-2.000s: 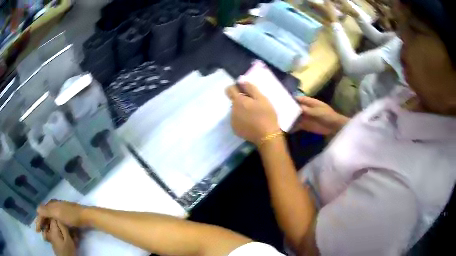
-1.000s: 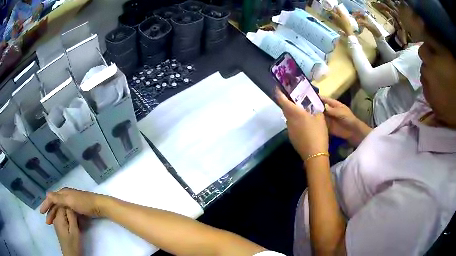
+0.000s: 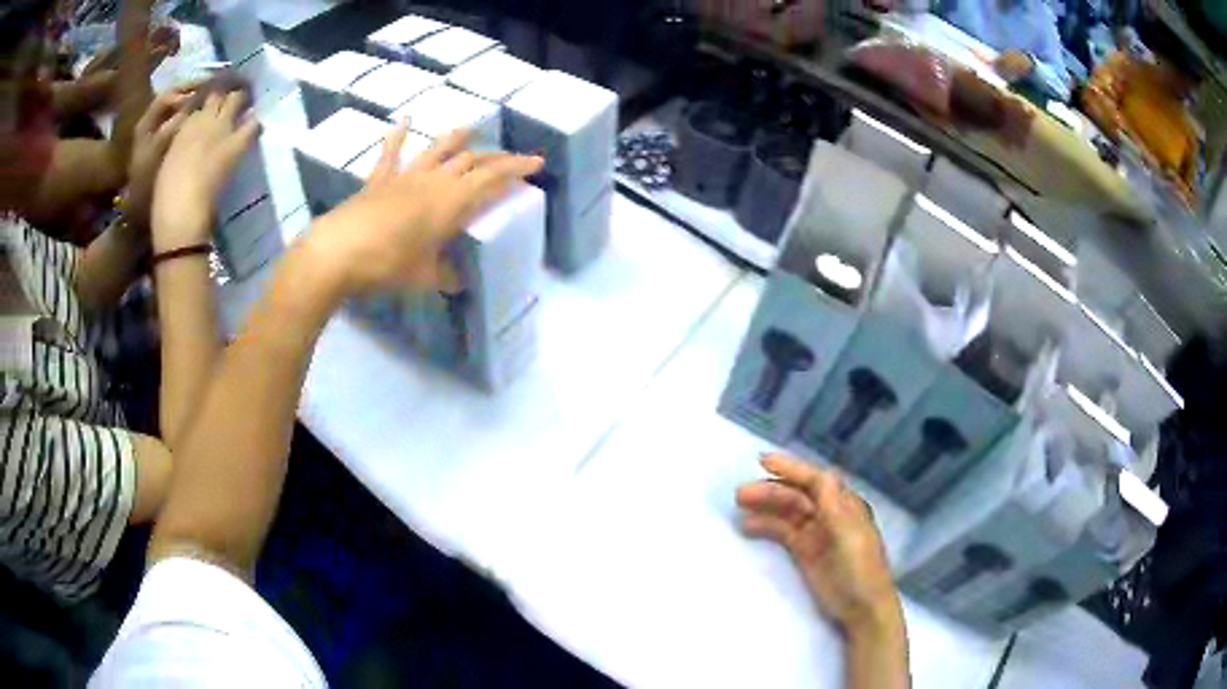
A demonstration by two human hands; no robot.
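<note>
Closed cartons (image 3: pixel 565 115) with flat white tops stand grouped at the upper left. My left hand (image 3: pixel 404 209) is over the near ones, fingers spread, palm down; blur hides whether it touches them. Open cartons (image 3: pixel 774 370) with raised flaps and dark product pictures stand in a group at the right. Crumpled translucent wrap (image 3: pixel 942 303) sticks out of some, and a small white disc (image 3: pixel 837 271) shows in the leftmost. My right hand (image 3: pixel 821 538) is empty, fingers apart and slightly curled, over the bench in front of the open cartons.
White foam sheets (image 3: pixel 646 404) cover the bench between the two carton groups. Black cylindrical parts (image 3: pixel 713 148) and small shiny parts (image 3: pixel 646 155) are behind. A neighbour's hands (image 3: pixel 209 148) are beside cartons at the far left. More people are at the upper right.
The view has swung left to the closed cartons. My hands, earlier together beside the open cartons, are now apart, the left stretched over the closed ones. The neighbour with the phone is out of view.
</note>
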